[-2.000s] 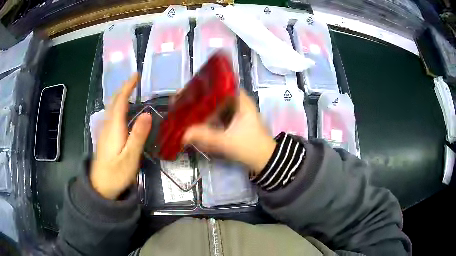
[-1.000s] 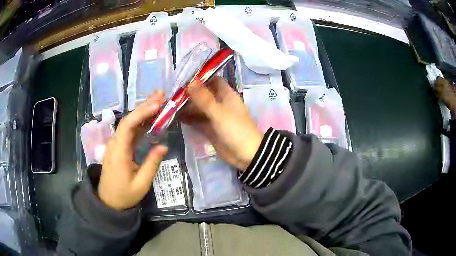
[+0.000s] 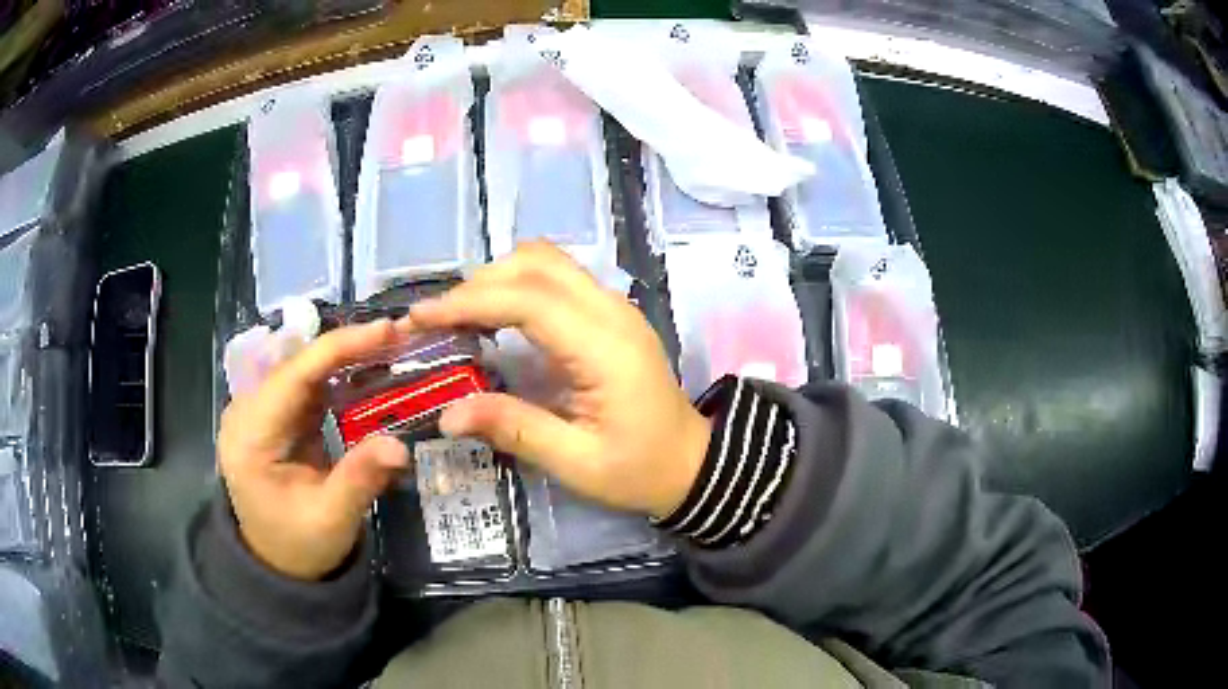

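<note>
A red keypad phone (image 3: 411,404) is held level between both hands, seen end-on, with a clear shiny part along its far side. My left hand (image 3: 299,451) grips its left end with thumb and fingers. My right hand (image 3: 579,384) grips its right end. Below them is the blister tray (image 3: 445,582) with a white barcode label (image 3: 461,501) in a pocket without a phone. Bagged phones (image 3: 420,182) fill other pockets, red and grey-blue through milky sleeves. A limp white empty bag (image 3: 694,135) lies across the back row.
A smartphone (image 3: 125,364) with a black screen lies on the dark green mat (image 3: 1064,283) at the left. Stacked trays (image 3: 34,364) stand at the far left. White sheets (image 3: 1192,269) lie at the right edge. A white strip and brown board edge the back.
The red phone has gone from a raised slant to level and lower, end towards me. Both hands now close around its ends. The other person's hand at the right edge has gone.
</note>
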